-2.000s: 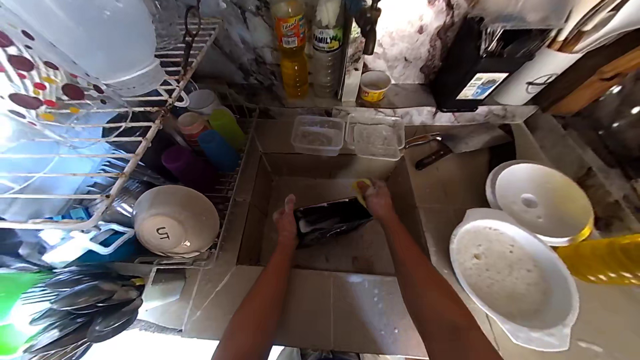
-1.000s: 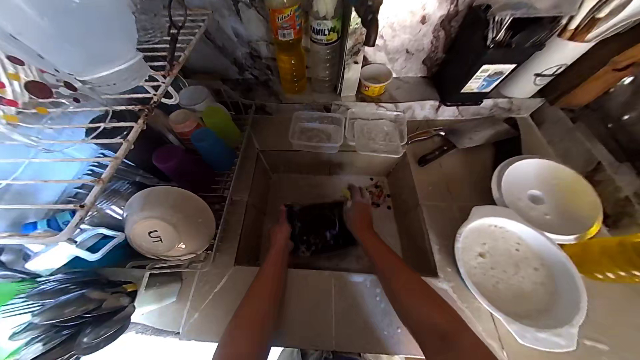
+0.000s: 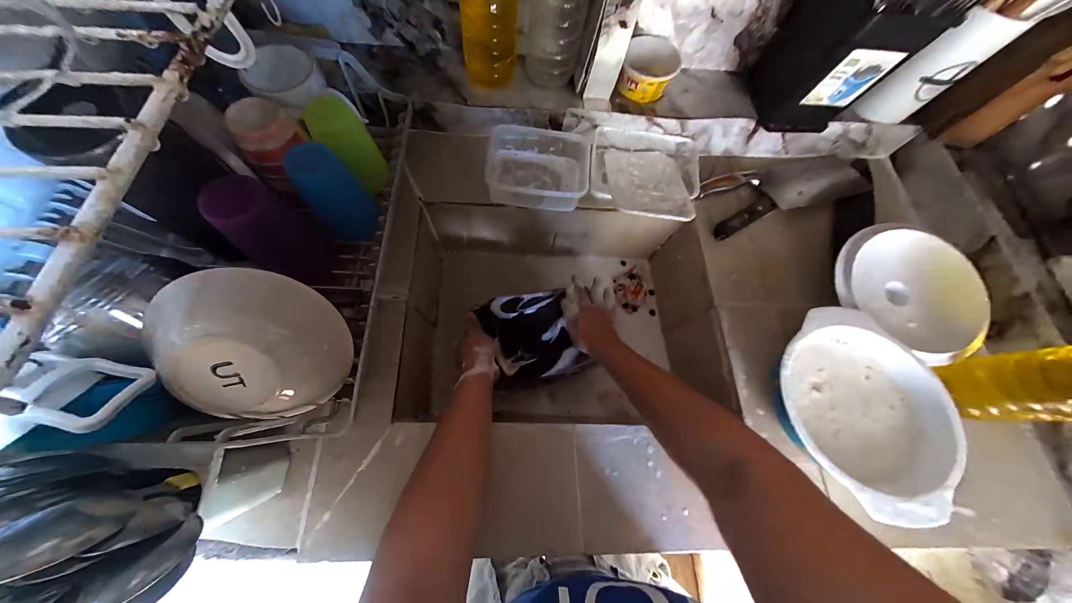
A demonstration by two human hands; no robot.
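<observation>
A black, wet object with white suds on it (image 3: 536,331), its exact kind unclear, is held low in a tiled sink (image 3: 553,406). My left hand (image 3: 479,347) grips its left edge, with suds on the wrist. On its right side rests my right hand (image 3: 591,322), with a pale, sudsy thing, perhaps a sponge, under the fingers. Right of that hand, food scraps (image 3: 632,287) lie around the drain on the sink floor. Two clear plastic containers, one (image 3: 538,167) beside the other (image 3: 645,173), stand on the sink's back ledge.
At left, a dish rack (image 3: 368,276) holds cups and a white bowl (image 3: 249,342); spoons (image 3: 92,528) lie below. On the right counter are a white basin of sudsy liquid (image 3: 873,410), white bowls (image 3: 917,289), a yellow bottle (image 3: 1013,383) and a cleaver (image 3: 804,184).
The black object has been tilted and turned between my hands, and more suds show on it now. Food scraps by the drain, not visible two seconds ago, are in sight.
</observation>
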